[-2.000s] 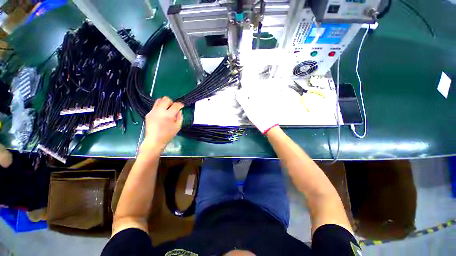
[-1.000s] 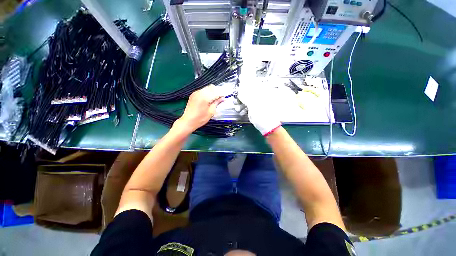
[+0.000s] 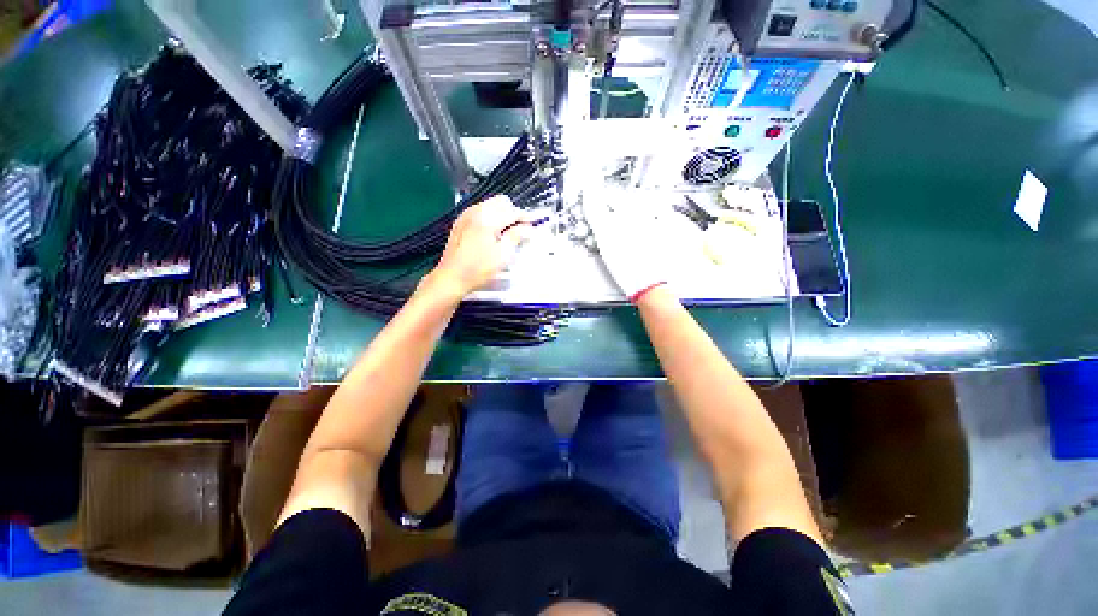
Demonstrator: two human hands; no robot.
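My bare left hand (image 3: 484, 244) is at the left part of the white base plate (image 3: 554, 284), its fingers closed on a thin black cable (image 3: 526, 224) whose end points toward the machine head. My right hand (image 3: 618, 247), in a white glove, is under the machine head (image 3: 560, 114); glare hides its fingertips, so I cannot tell what they hold. The curved black cable bundle (image 3: 349, 255) is tied with a pale band and runs to the left of the machine. More cable ends (image 3: 518, 324) lie along the plate's front edge.
A tangled black cable pile (image 3: 169, 181) lies at the left. The white control unit (image 3: 741, 120) stands behind right. Cutters with yellow handles (image 3: 719, 218) lie on the plate. A flat black device (image 3: 812, 247) with a white lead is to their right. Cardboard boxes (image 3: 163, 493) are below the bench.
My left hand has moved right from the cable bundle to the work area, and now holds a cable there. My right hand has stayed near the machine head. The view has shifted slightly.
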